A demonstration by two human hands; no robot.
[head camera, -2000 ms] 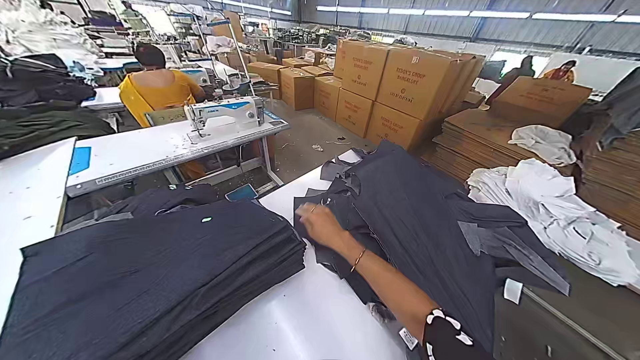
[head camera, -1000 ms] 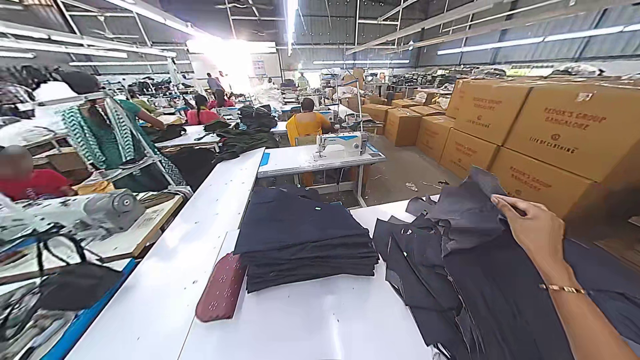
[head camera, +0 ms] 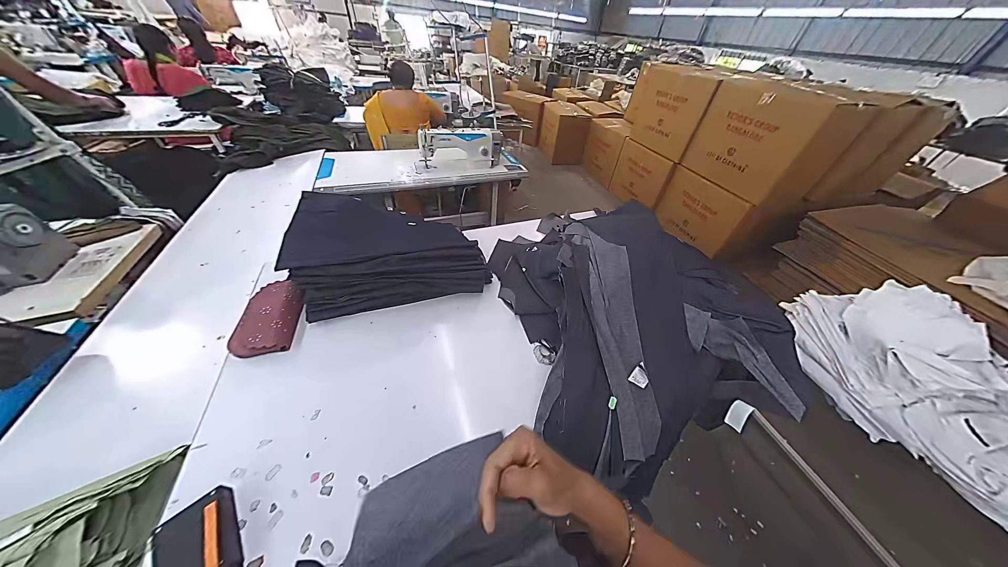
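Observation:
My right hand (head camera: 531, 476), with a bracelet at the wrist, is at the lower middle over a dark grey fabric piece (head camera: 441, 504); its fingers are bent and appear to pinch the cloth's upper edge. My left hand is out of sight. Beyond the hand, a loose heap of dark garment pieces (head camera: 661, 315) hangs over the right edge of the white table (head camera: 386, 386), with small tags on it. A neat stack of folded dark fabric (head camera: 386, 260) lies to the left of the heap.
A maroon perforated case (head camera: 268, 319) touches the stack's left side. Green cloth (head camera: 87, 504), a black object with an orange strip (head camera: 201, 535) and small scraps lie nearer. Ahead stands a sewing machine (head camera: 461, 148); cardboard boxes (head camera: 756, 142) and white garments (head camera: 898, 354) are at right.
My right hand has moved from the dark heap at the right to the near part of the table. A grey fabric piece now lies under it there. The view has turned and tilted down.

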